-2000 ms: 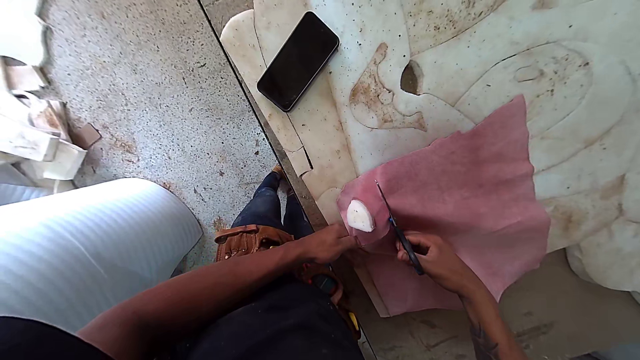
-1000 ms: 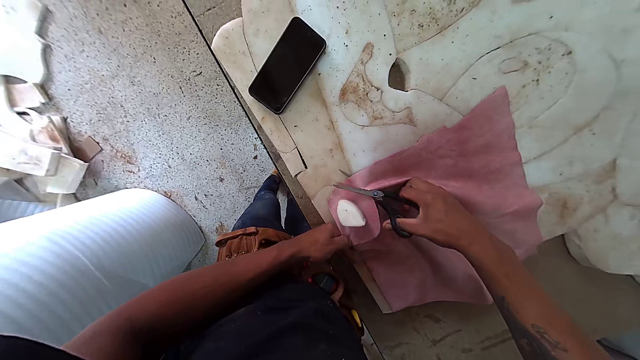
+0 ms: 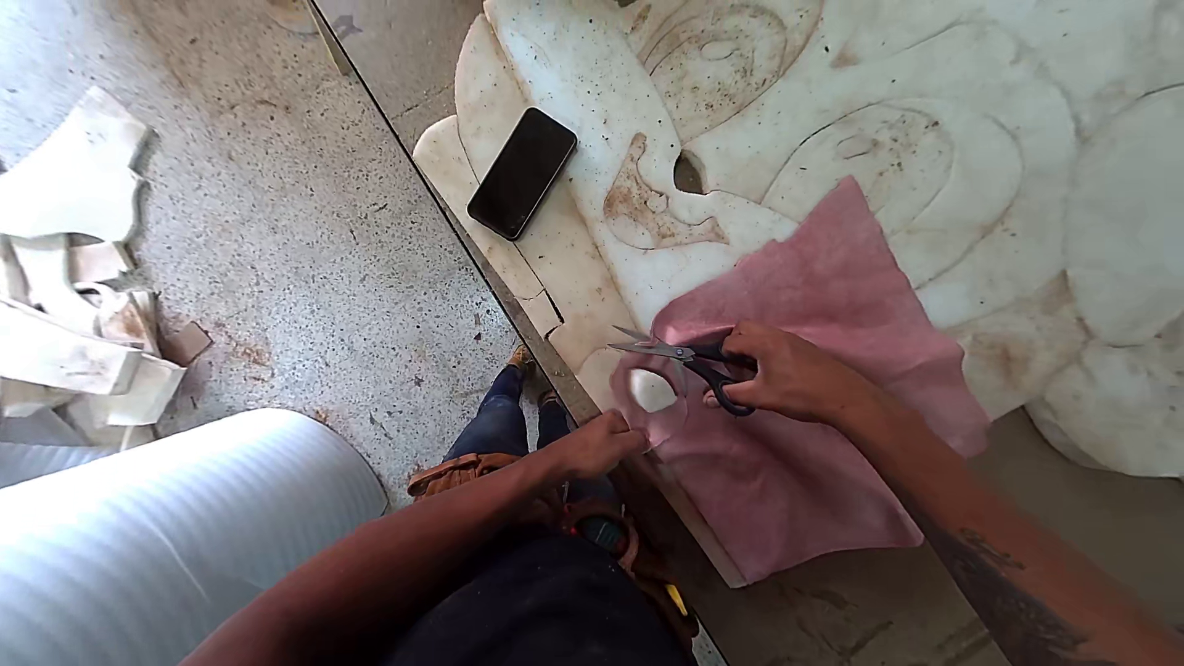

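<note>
A pink sheet of leather or suede-like material (image 3: 814, 444) lies over the table's near edge. A small white rounded piece (image 3: 653, 390) rests on a roughly round pink flap at its left corner. My left hand (image 3: 606, 444) pinches the edge of that flap, just below the white piece. My right hand (image 3: 786, 375) holds black-handled scissors (image 3: 684, 354) by the loops; their blades are apart, point left and lie just above the white piece. Part of the sheet is hidden under my right hand.
White foam sheets (image 3: 999, 213) with cut outlines cover much of the table. A black smartphone (image 3: 523, 174) lies on them, above left of the pink sheet. On the speckled floor are foam offcuts (image 3: 69, 342) and a large white foam roll (image 3: 185, 536).
Two seconds ago the scissors pointed up, right of the white piece; they have turned left and now lie across the flap above it. My left hand has stayed at the edge.
</note>
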